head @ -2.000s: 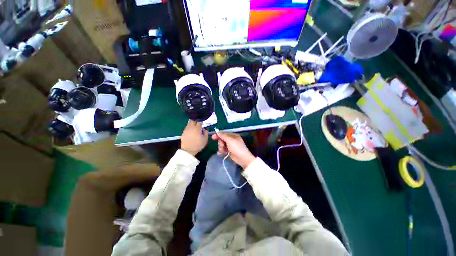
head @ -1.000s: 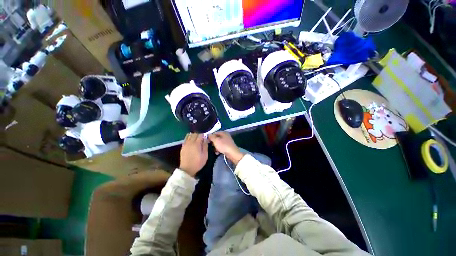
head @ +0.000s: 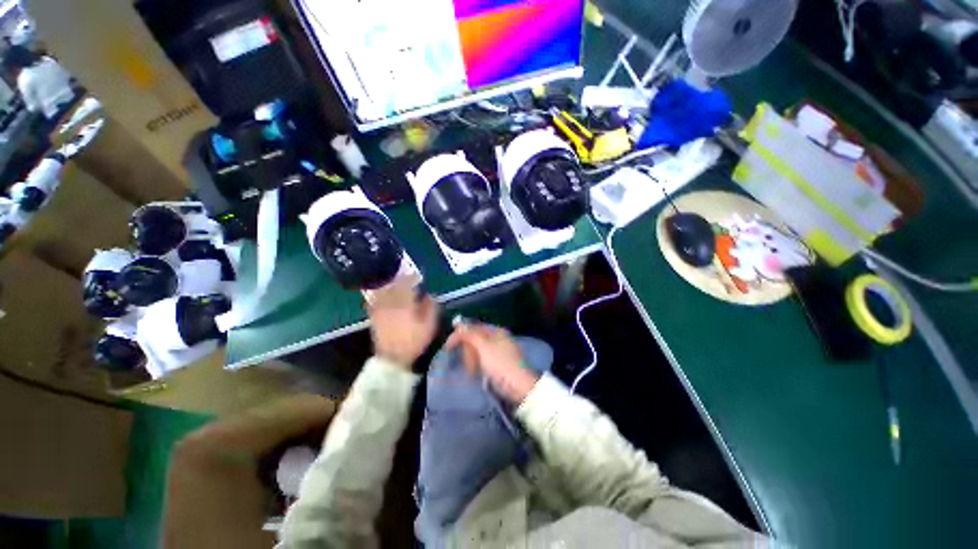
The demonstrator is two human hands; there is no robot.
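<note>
Three white cameras with glossy black balls stand at the bench edge: the left camera (head: 359, 245), the middle camera (head: 459, 209) and the right camera (head: 545, 184). My left hand (head: 403, 322) is blurred at the front of the left camera, over the bench edge; whether it grips anything is hidden. My right hand (head: 488, 354) is over my lap, its fingers closed on a small pale cable end (head: 459, 322). The white cable (head: 584, 332) hangs from the bench corner toward my lap.
A monitor (head: 429, 54) and a black printer-like box (head: 252, 150) stand behind. More cameras (head: 161, 290) are piled at left above a carton (head: 215, 461). On the right bench are a mouse (head: 692, 238), a round pad (head: 697, 284), yellow tape (head: 878, 309) and a fan (head: 740, 32).
My right hand has drawn back from the left camera with the cable end, leaving a gap between my hands. My left hand stays near that camera. The view has shifted.
</note>
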